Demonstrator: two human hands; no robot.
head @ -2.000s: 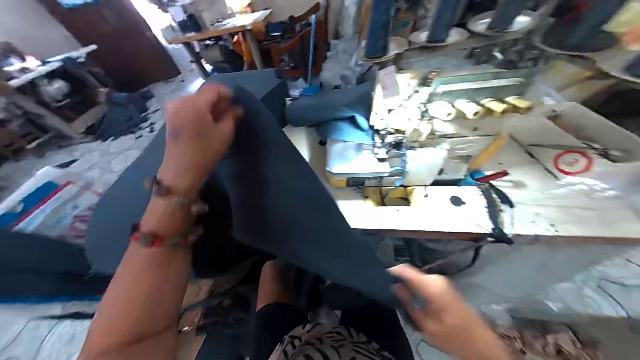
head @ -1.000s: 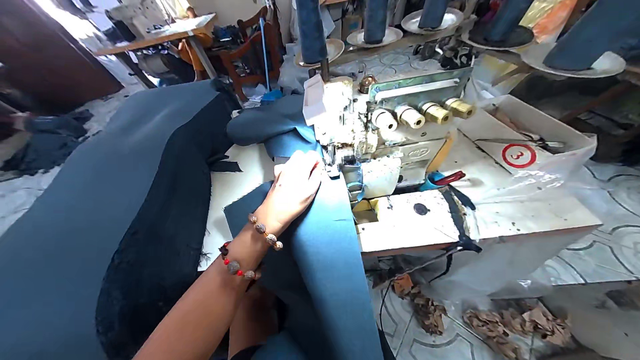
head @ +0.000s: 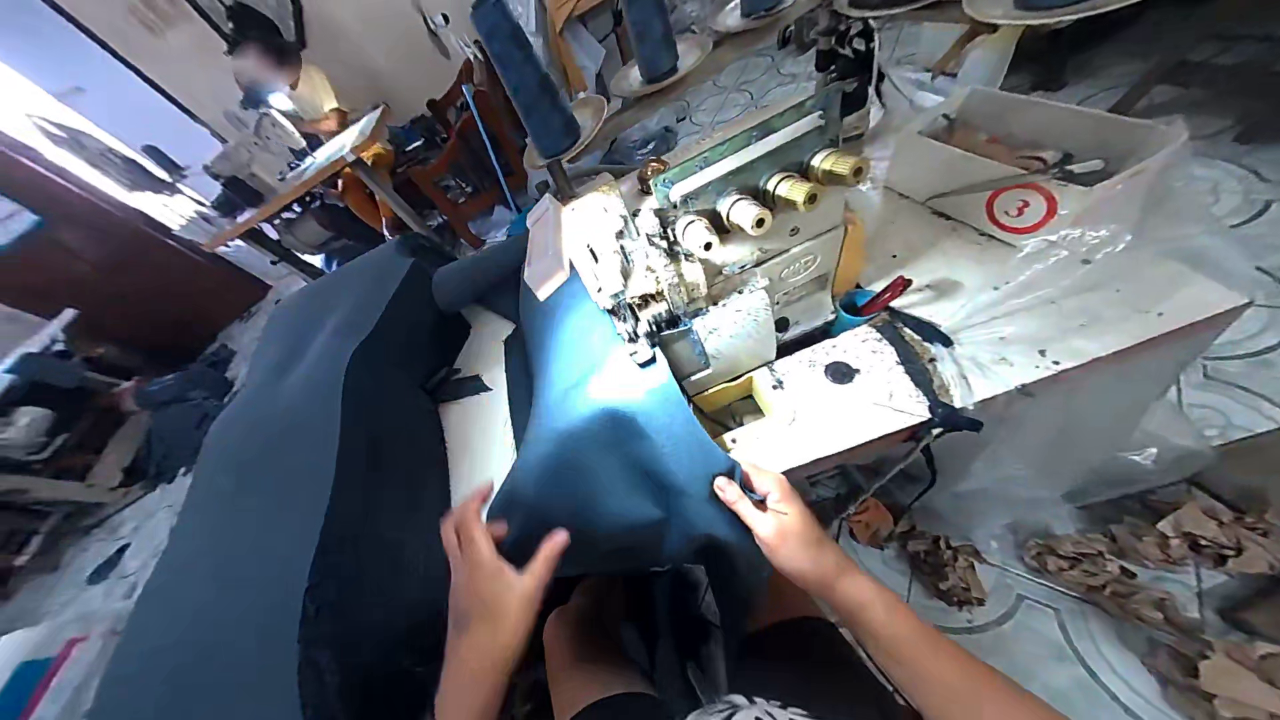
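A dark blue fabric piece [head: 610, 440] runs from under the presser foot of an overlock sewing machine [head: 740, 240] toward my lap. My right hand [head: 785, 525] pinches its right edge between thumb and fingers, in front of the machine bed. At the fabric's lower left corner is my left hand [head: 495, 560], thumb and fingers spread; it does not grip the cloth. The machine's lamp lights the cloth near the foot. A larger length of dark blue fabric [head: 270, 430] drapes down on the left, its darker side showing along the right part.
An open box [head: 1050, 180] with tools stands on the machine table [head: 1060, 310]. Red-handled snips [head: 885, 297] sit in a blue cup [head: 853, 312]. Thread cones [head: 535, 85] stand behind the machine. Crumpled brown scraps [head: 945, 570] lie on the floor. A person [head: 300, 90] sits at another sewing table.
My left hand has come off the cloth beside the presser foot, down to its lower left corner. My right hand, out of view one second ago, now holds the right edge.
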